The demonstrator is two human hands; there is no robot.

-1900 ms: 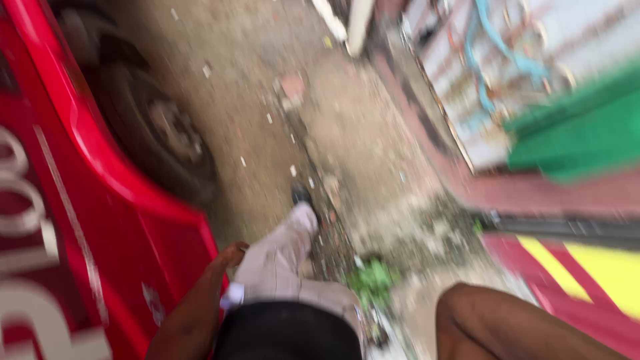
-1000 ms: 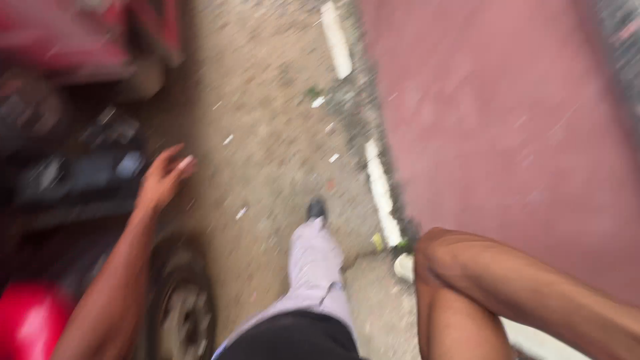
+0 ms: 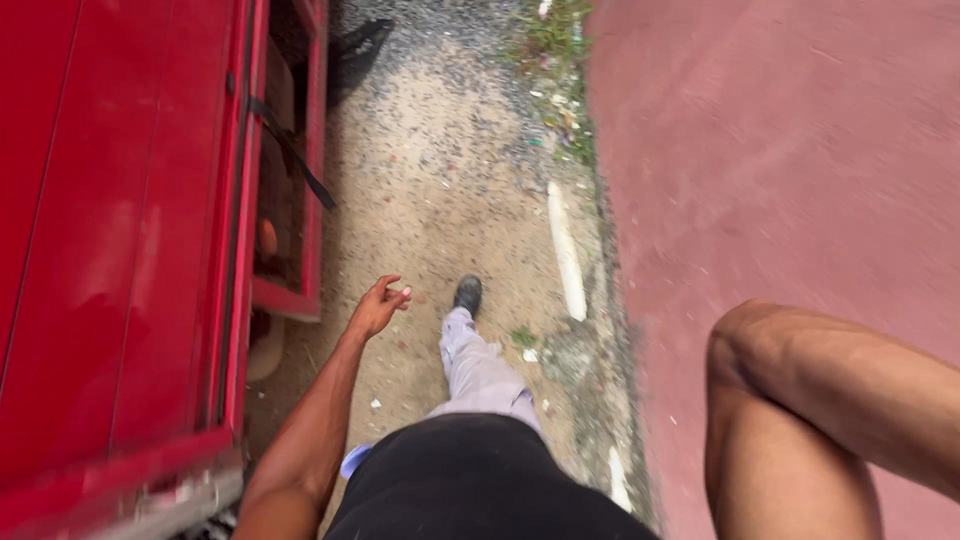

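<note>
My left hand [image 3: 382,306] hangs in the air over the dirt ground, its fingers loosely bent and apart, with nothing in it. It is between the red vehicle's side [image 3: 244,300] and my dark shoe [image 3: 468,294]. My right arm is bent at the elbow at the lower right, in front of the reddish wall; the right hand is outside the picture. One leg in pale trousers [image 3: 484,367] reaches forward, below my black shirt [image 3: 487,480].
A black strap [image 3: 292,154] hangs from the red vehicle at left. The reddish wall [image 3: 750,165] runs along the right. White elongated pieces [image 3: 567,255] lie along its foot, with grass [image 3: 559,67] and litter farther on. Gravel [image 3: 442,30] covers the ground ahead.
The view has shifted strongly along the passage. The vehicle's wheel seen earlier is out of view, and its red side panels now fill the left. My left hand stays empty.
</note>
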